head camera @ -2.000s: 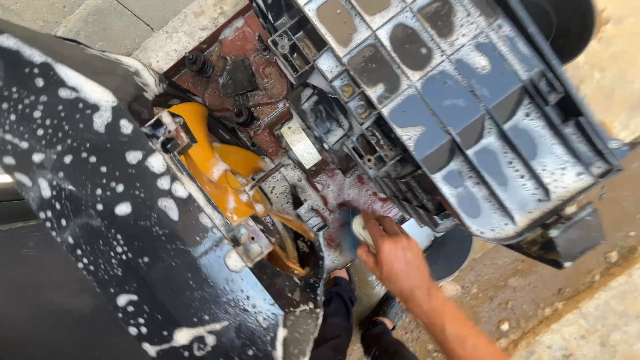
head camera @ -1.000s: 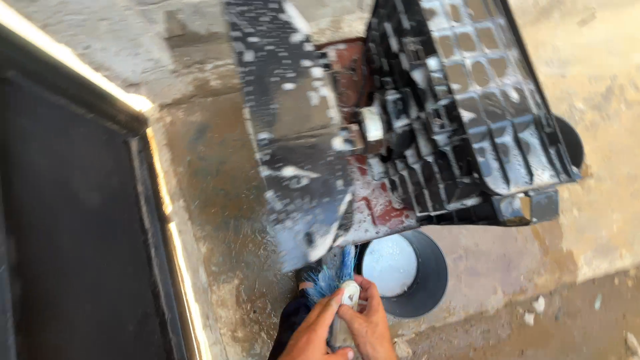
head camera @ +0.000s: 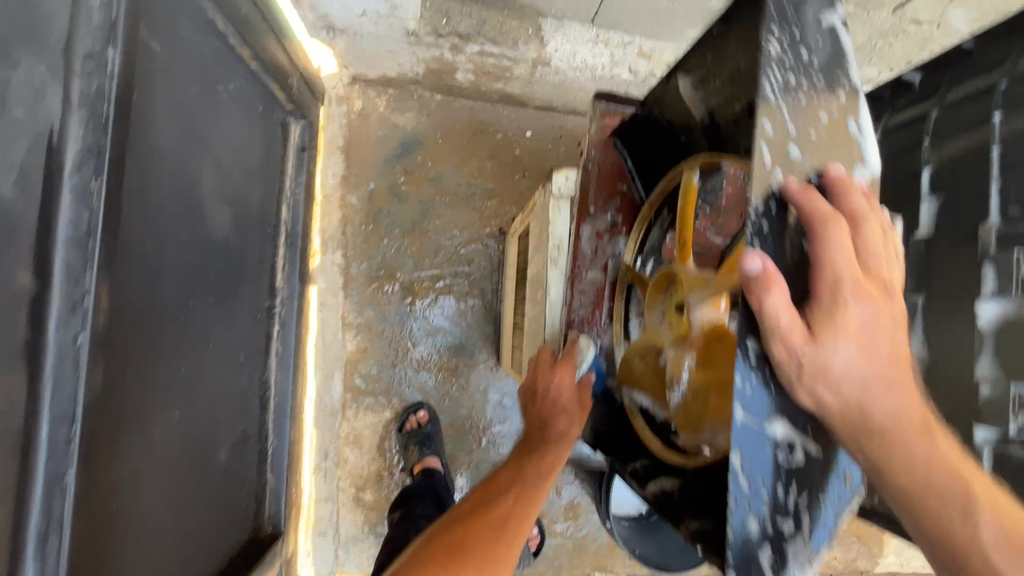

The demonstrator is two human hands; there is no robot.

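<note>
My left hand (head camera: 556, 392) is closed around the pale handle of a brush (head camera: 586, 356) with blue bristles, at the lower edge of a reddish-brown base (head camera: 596, 248). The bristles are partly hidden beside the round rim of a yellow plastic fan (head camera: 680, 308). The fan sits inside a black housing, with foam on its blades. My right hand (head camera: 848, 320) lies with spread fingers across the foamy black panel (head camera: 792, 464) to the right of the fan, its thumb at the panel's left edge. Whether its fingers grip the panel's far side is hidden.
A pale slatted frame (head camera: 556, 264) stands against the base's left side. Below the housing is a dark bucket (head camera: 648, 528). Wet concrete floor (head camera: 432, 208) lies between the unit and a large dark panelled surface (head camera: 192, 280) at left. A sandalled foot (head camera: 422, 436) shows below.
Two seconds ago my right hand held the brush; one second ago both hands were on it. Now my left hand has it and my right hand is on the black panel. The view has shifted greatly.
</note>
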